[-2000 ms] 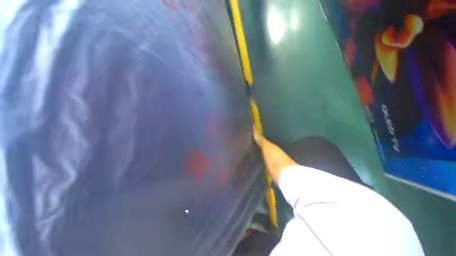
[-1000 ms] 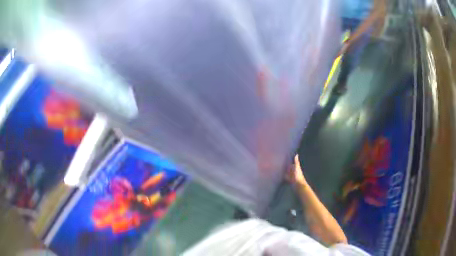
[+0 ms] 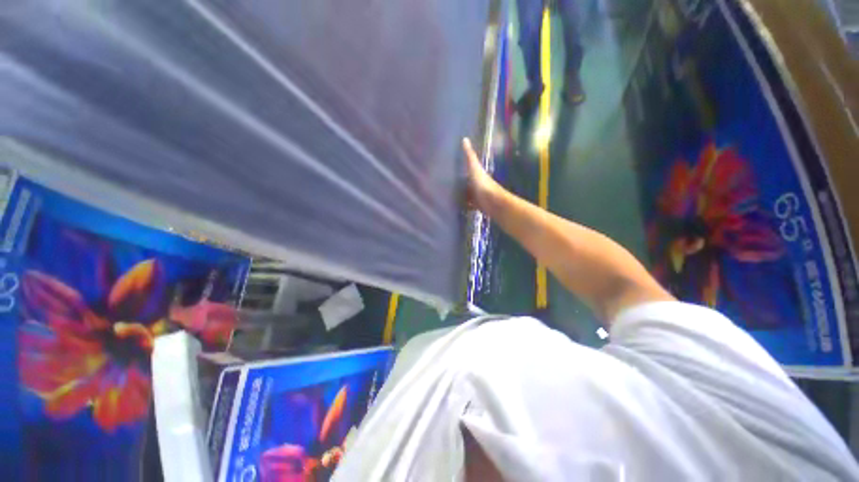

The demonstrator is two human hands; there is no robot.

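A large television in a wrinkled, milky bag (image 3: 311, 122) fills the upper left and middle of the view, tilted. My right hand (image 3: 478, 179) holds its right edge, with my bare forearm coming in from the lower right. The fingers are partly hidden behind the edge. My left hand is not in view. A narrow strip of a blue printed carton shows just beyond the television's right edge.
Blue flower-printed cartons stand at the left (image 3: 85, 348), lower middle (image 3: 311, 405) and right (image 3: 725, 216). A white foam bar (image 3: 179, 405) stands between the left ones. A person's legs (image 3: 556, 52) show at the top on the green floor.
The television has swung and its lower corner now lies near my body. My right hand is higher and further left on its edge. The cartons look sharper, and a person's legs show at the top.
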